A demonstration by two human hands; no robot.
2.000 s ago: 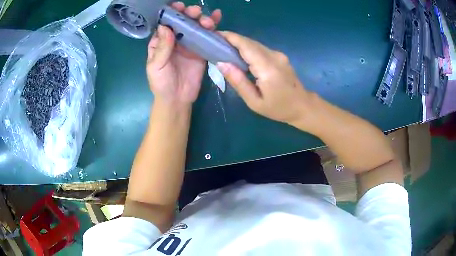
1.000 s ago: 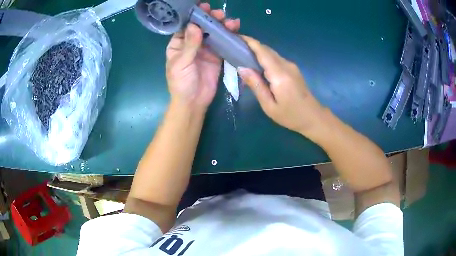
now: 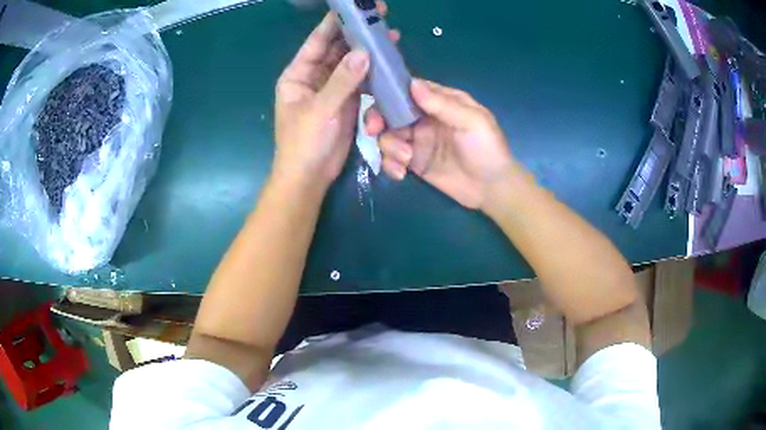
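Note:
A grey handheld fan unit (image 3: 382,71) is held at the top middle, its handle slanting down to the right; its head is mostly cut off by the top edge. My left hand (image 3: 323,101) is bare and grips the handle from the left, thumb on its face. My right hand (image 3: 449,138) is bare and holds the handle's lower end, thumb side on top and fingers curled below. Dark marks show on the handle near the top edge. A white pointed strip (image 3: 368,143) lies on the bench just below the hands.
A clear plastic bag (image 3: 139,159) with small dark parts (image 3: 77,126) lies at left. Grey handle covers (image 3: 647,178) are piled at right on a pink sheet (image 3: 704,235). A small white ring (image 3: 335,275) lies near the bench edge. A red stool (image 3: 38,357) and cartons (image 3: 546,336) stand below.
The fan unit has turned to a steeper slant and its head has moved up out of the picture. My left thumb lies further down the handle, and my right hand has rolled to show its palm.

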